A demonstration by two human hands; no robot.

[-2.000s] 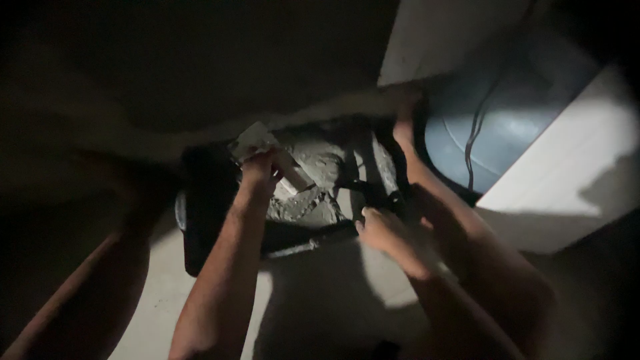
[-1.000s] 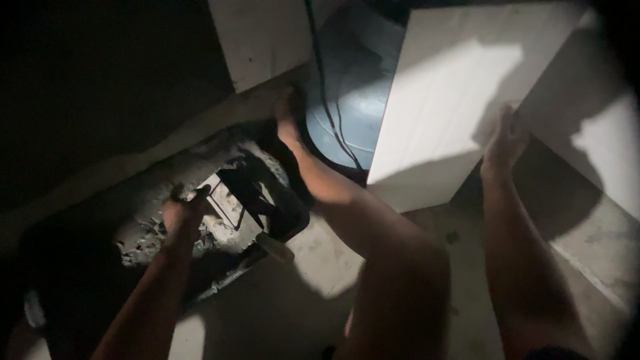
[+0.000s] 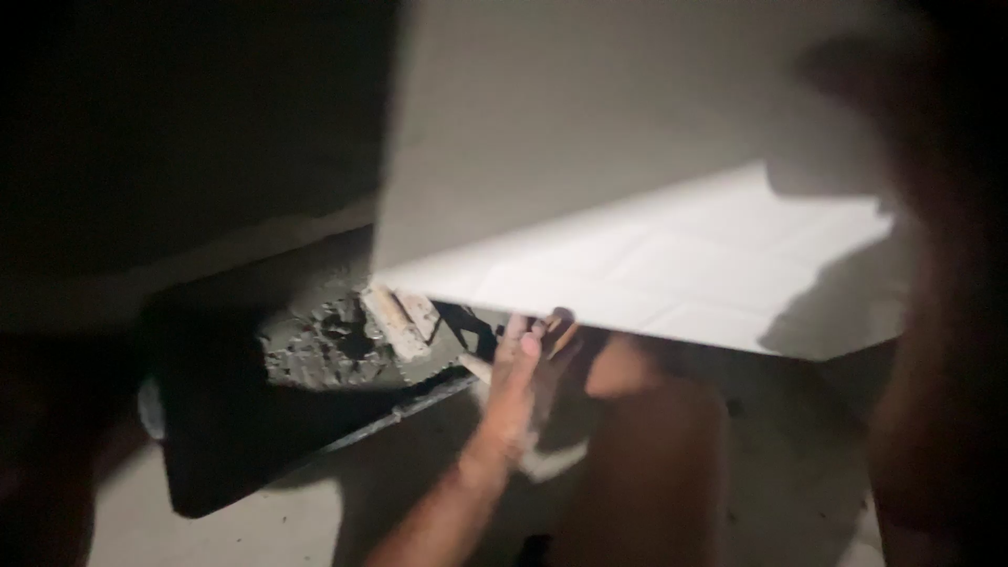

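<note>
A large pale panel, perhaps a tile [image 3: 614, 260], is tilted up across the upper right. At its lower edge is my left hand [image 3: 524, 354], fingers pointing up; whether they grip it is unclear. My right forearm [image 3: 921, 315] runs up along the panel's right side, dark and blurred, and its hand cannot be made out. Left of my left hand, a trowel [image 3: 402, 323] smeared with grey mortar lies in a black tub [image 3: 213, 449], on the wet mortar [image 3: 323, 346]. A pale tool handle [image 3: 475, 368] pokes over the tub's rim beside my left wrist.
My bare leg [image 3: 646, 441] is bent below the panel, right of my left arm. The pale floor [image 3: 244, 528] shows beneath the tub. Deep shadow covers the left and far right.
My left hand has let go of the trowel and moved right to the panel's edge. The panel, lower and further right one second ago, now stands across the tub's right end. The view has shifted.
</note>
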